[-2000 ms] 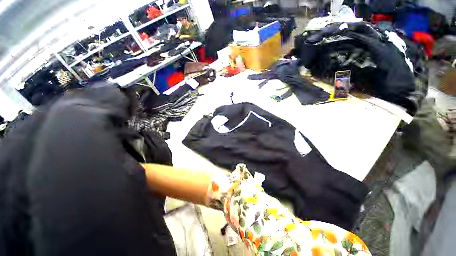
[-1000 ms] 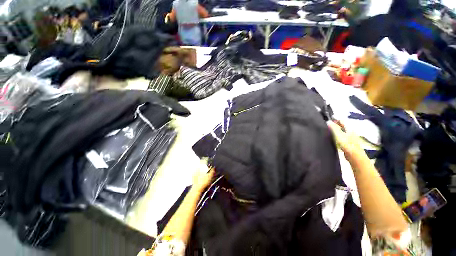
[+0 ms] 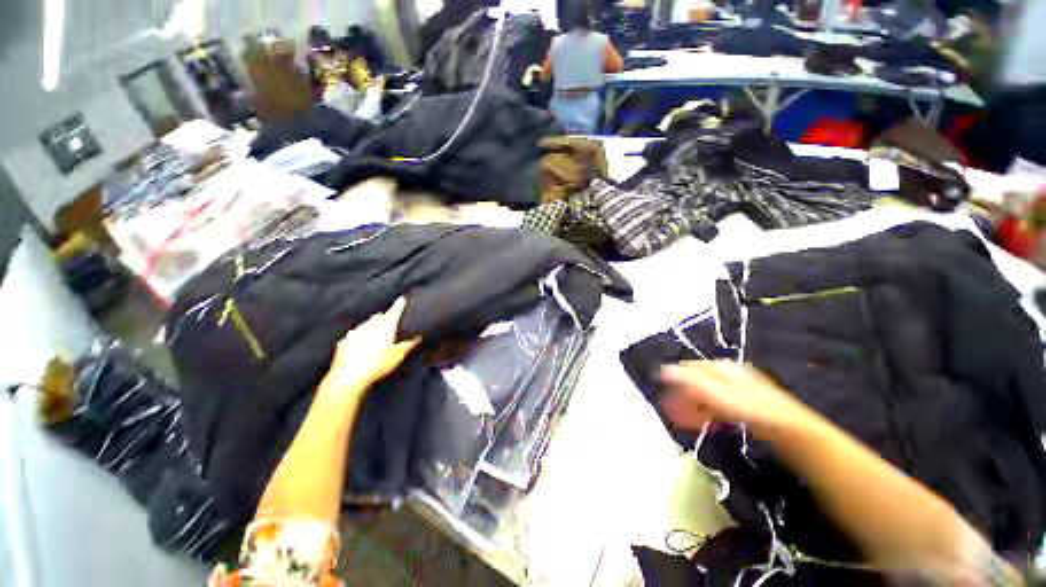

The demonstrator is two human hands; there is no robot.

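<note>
A black padded garment (image 3: pixel 918 344) with a yellow zip line lies on the pale table (image 3: pixel 614 424) at the right. Another black padded garment (image 3: pixel 310 287) lies at the left, over clear-bagged garments (image 3: pixel 505 390). My left hand (image 3: pixel 373 350) rests on the left garment, thumb and finger apart. My right hand (image 3: pixel 711 396) is blurred, over the left edge of the right garment; whether its fingers hold anything cannot be told. White cords (image 3: pixel 746 333) hang at that edge.
Plaid and striped garments (image 3: pixel 654 212) lie heaped behind, with a dark garment pile (image 3: pixel 459 138) at back left. Plastic bags with red print (image 3: pixel 195 229) are at the left. Dark bagged items (image 3: pixel 138 447) sit low at the left. A person (image 3: pixel 576 69) stands at a far table.
The view has turned left. The right garment now lies flatter on the table. My left hand has moved from it onto the left garment; my right hand has moved to its left edge.
</note>
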